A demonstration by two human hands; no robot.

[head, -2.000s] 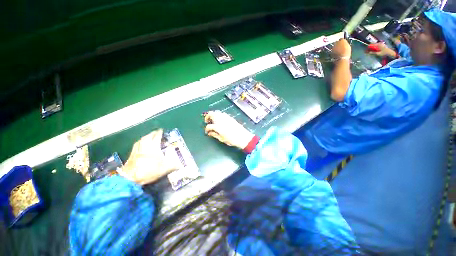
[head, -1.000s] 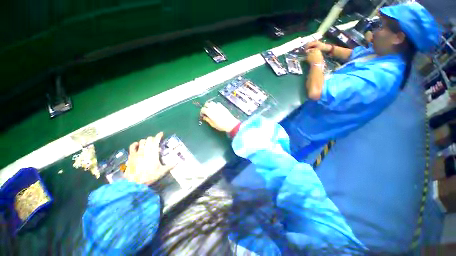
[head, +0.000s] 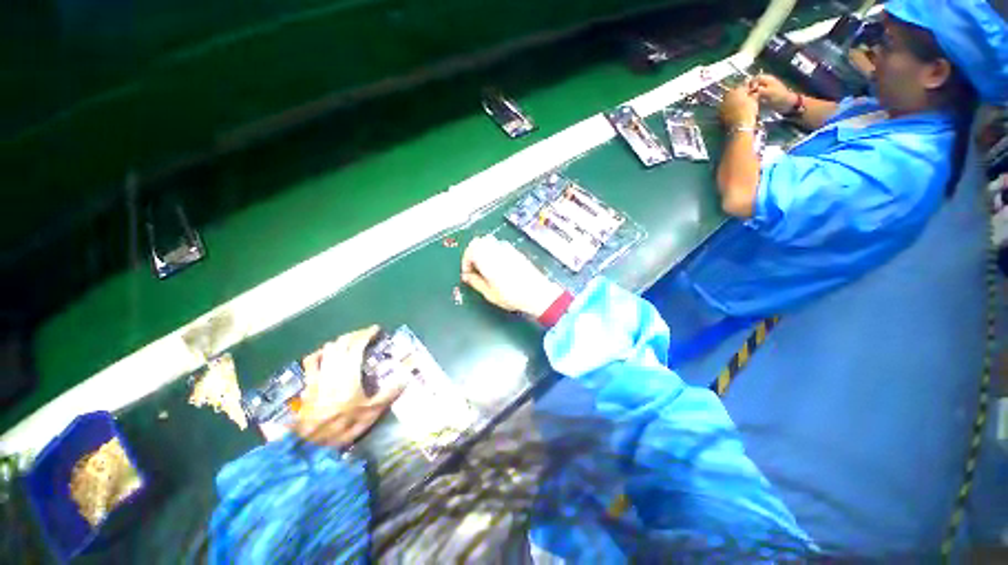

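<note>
A phone unit (head: pixel 426 397) lies on the dark green mat in front of me, silver-white with a dark upper end. My left hand (head: pixel 340 388) rests over its left edge, fingers spread; whether it grips the unit cannot be told. Another phone unit (head: pixel 276 400) lies partly under my left hand, at its left, with an orange spot beside the hand. My right hand (head: pixel 503 274) is on the mat further right, fingers bent down; its fingertips are blurred and I cannot tell if they hold anything. Small copper-red parts (head: pixel 450 242) lie just left of my right hand.
Two phone units (head: pixel 566 226) lie side by side on a clear sheet beyond my right hand. Pale pieces (head: pixel 219 388) and a blue bin (head: pixel 80 486) are at left. A white strip (head: pixel 365 243) borders the green conveyor (head: pixel 332 177). A blue-smocked worker (head: pixel 840 210) sits at right.
The view has shifted, so bench items appear further right and lower than one second ago. My right hand has come off the small copper-red parts a little. My left hand stays by the phone unit.
</note>
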